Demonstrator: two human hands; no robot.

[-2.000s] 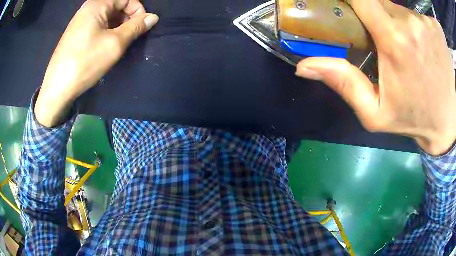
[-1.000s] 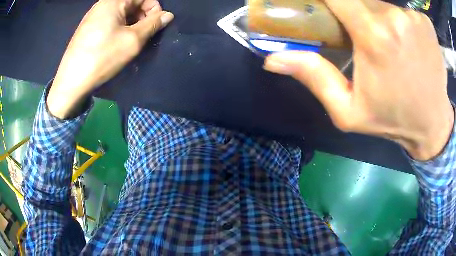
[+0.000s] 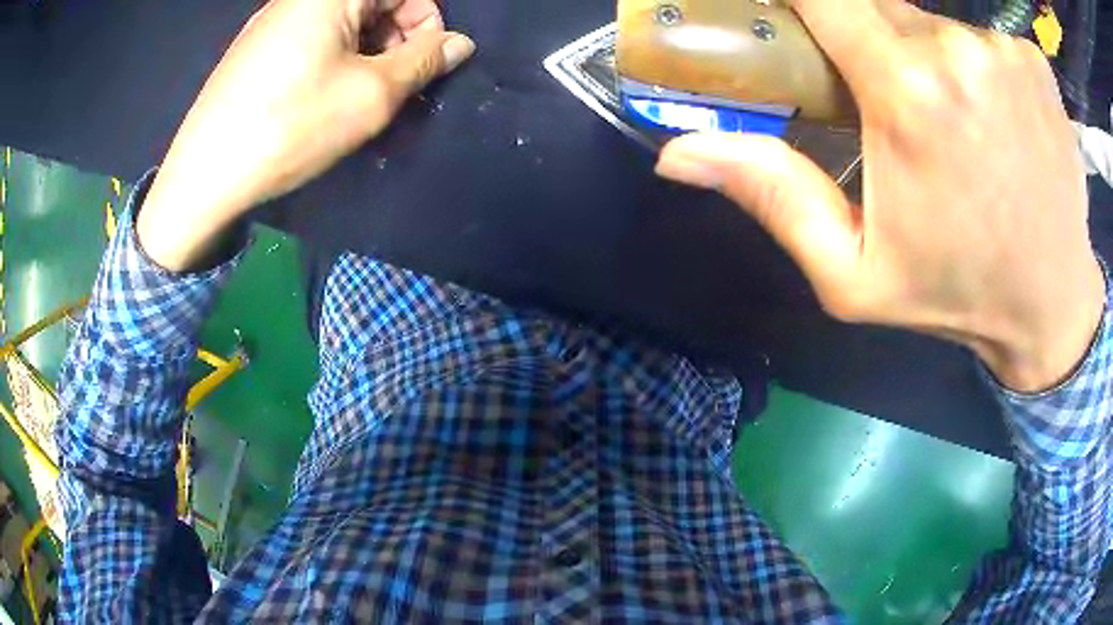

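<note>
A steam iron [image 3: 732,61] with a tan-brown body, a blue part and a pointed silver soleplate rests on dark cloth at the upper right, its tip pointing left. My right hand [image 3: 940,183] is around the iron, thumb along its near side; its upper fingers are cut off by the top edge. My left hand [image 3: 317,104] is at the upper left on the dark cloth, thumb and fingertips close together. Whether it pinches the dark fabric cannot be told, as fabric and table are equally dark. Its top is cut off by the edge.
The dark cloth-covered table [image 3: 513,232] has white lint specks near its middle. A white cloth piece [image 3: 1095,149] and a small yellow tag [image 3: 1047,32] are at the right edge. Below are green floor [image 3: 854,488] and a yellow frame [image 3: 214,381] at the left.
The iron and my right hand have moved left in the view, mostly in the first second. My left hand has shifted right. The table edge now tilts more, so the view has turned too.
</note>
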